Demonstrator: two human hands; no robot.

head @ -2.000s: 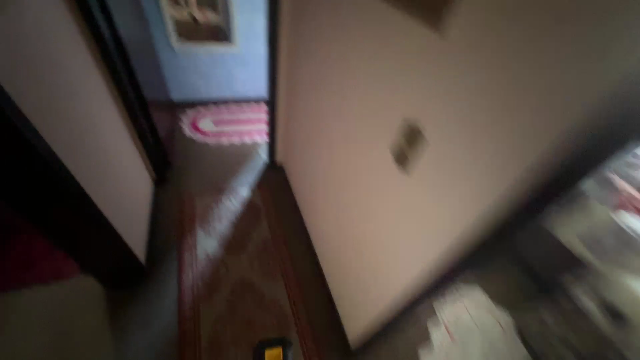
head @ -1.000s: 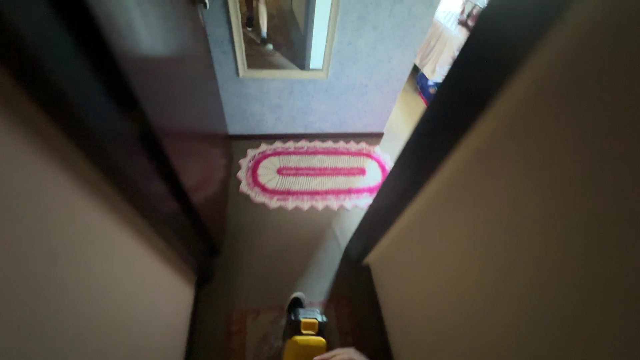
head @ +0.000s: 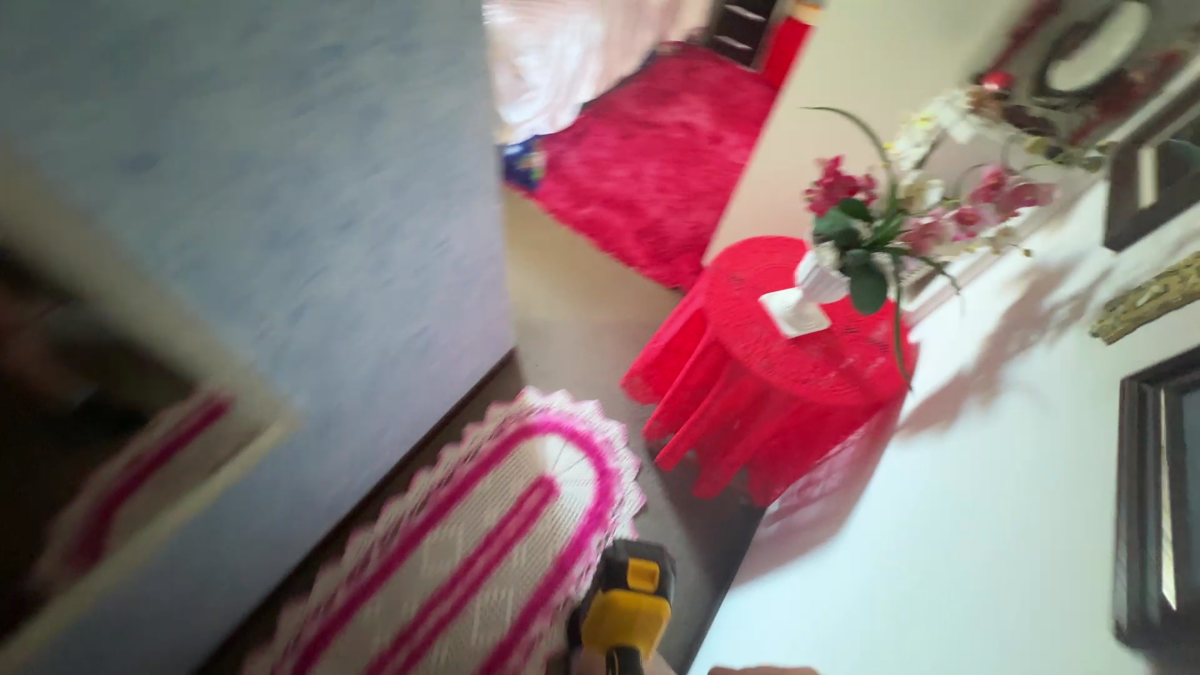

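A yellow and black cordless power tool point(head: 630, 605), its battery end uppermost, stands out at the bottom centre, over the right edge of a crocheted oval rug point(head: 469, 553) in white and pink. Skin shows beside its handle at the bottom edge, so a hand appears to grip it. A further bit of a hand point(head: 764, 670) shows to the right, cut off by the frame. Which hand is which, and whether both bits belong to one hand, I cannot tell.
A round table with a red lace cloth point(head: 694, 375) holds a white vase point(head: 814, 286) of artificial-looking flowers. Beyond lies a red shaggy rug point(head: 656, 159). A blue wall point(head: 375, 187) with a framed mirror point(head: 272, 427) is left; dark frames point(head: 1130, 506) hang right.
The view has gone from the narrow passage to the crocheted rug and swung right. The red-covered table and flowers have come into view. The power tool remains at the bottom.
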